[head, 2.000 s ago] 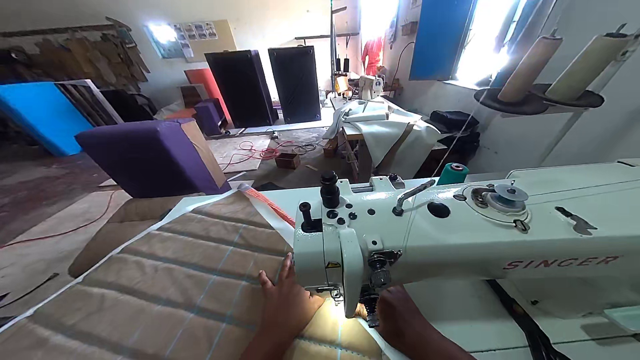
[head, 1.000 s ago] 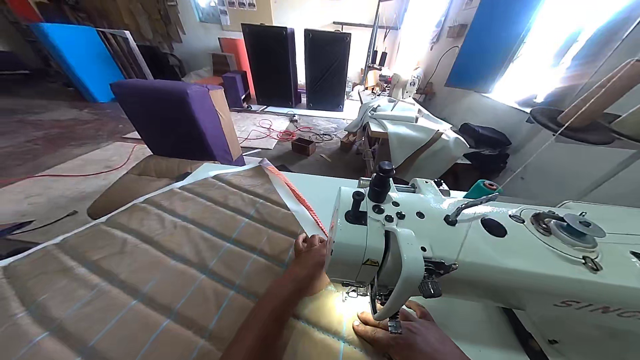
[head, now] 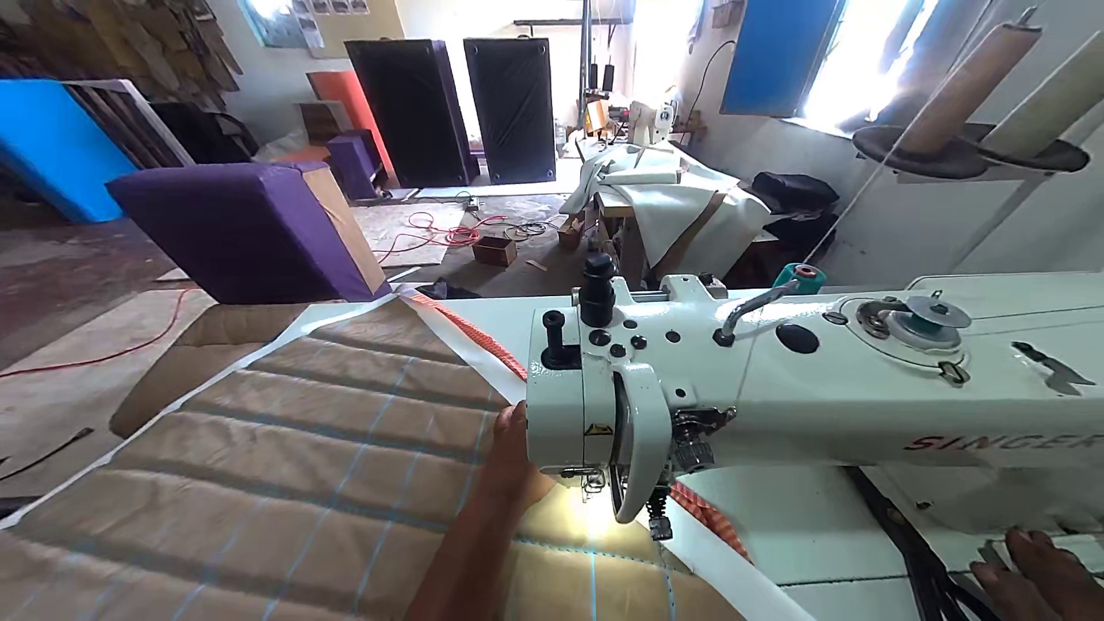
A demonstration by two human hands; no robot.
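Note:
Brown padded fabric [head: 336, 431] with stitched channels, blue marking lines and a white edge lies on the white table of a Singer sewing machine [head: 638, 405]. My left hand [head: 513, 461] rests on the fabric just left of the machine head, fingertips partly hidden behind it. At the lower right my right hand [head: 1039, 573] is away from the fabric, its fingers on a pale part at the machine's base; whether it grips that is unclear. A red patterned strip [head: 474, 335] runs along the fabric's far edge, passes behind the head and shows again to its right. The lamp lights the needle area.
Thread cones [head: 975, 86] stand on a holder at upper right, and a green thread spool [head: 800, 278] sits behind the machine. Beyond the table are a purple upholstered block [head: 250, 233], a small wooden box [head: 494, 251], red cable [head: 448, 235] and another table draped with white material [head: 681, 207].
My right hand has left the fabric beside the needle and moved right to the machine's base. My left hand remains on the fabric by the machine head.

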